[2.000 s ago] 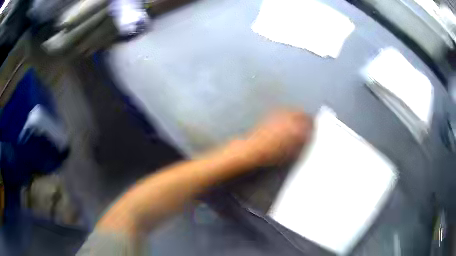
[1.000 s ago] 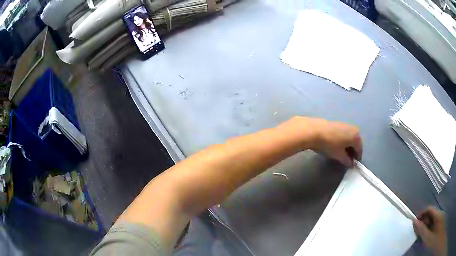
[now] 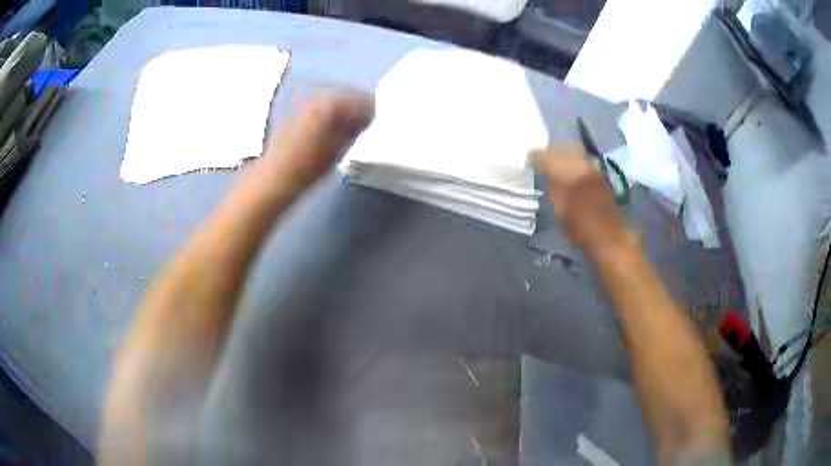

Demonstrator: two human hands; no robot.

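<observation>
A thick stack of white fabric panels (image 3: 456, 114) lies on the grey table, its layered edge facing me. My left hand (image 3: 333, 127), blurred, is at the stack's left side. My right hand (image 3: 579, 191), also blurred, is at its right side. Whether the fingers grip the top panel cannot be told. A flatter white pile with uneven edges (image 3: 205, 111) lies to the left. The flat grey template (image 3: 569, 400) lies at the bottom edge, with a pale tape strip.
Scissors (image 3: 601, 162) and crumpled white scraps (image 3: 651, 159) lie right of the stack. A red and black iron handle (image 3: 734, 330) with a cord is at the lower right. A white box-like object (image 3: 642, 45) stands behind. Loose threads lie on the grey table (image 3: 55, 264).
The view has turned right. My hands have moved from the near panel to the stack. The panel they held is no longer in the near work area, where the grey template shows.
</observation>
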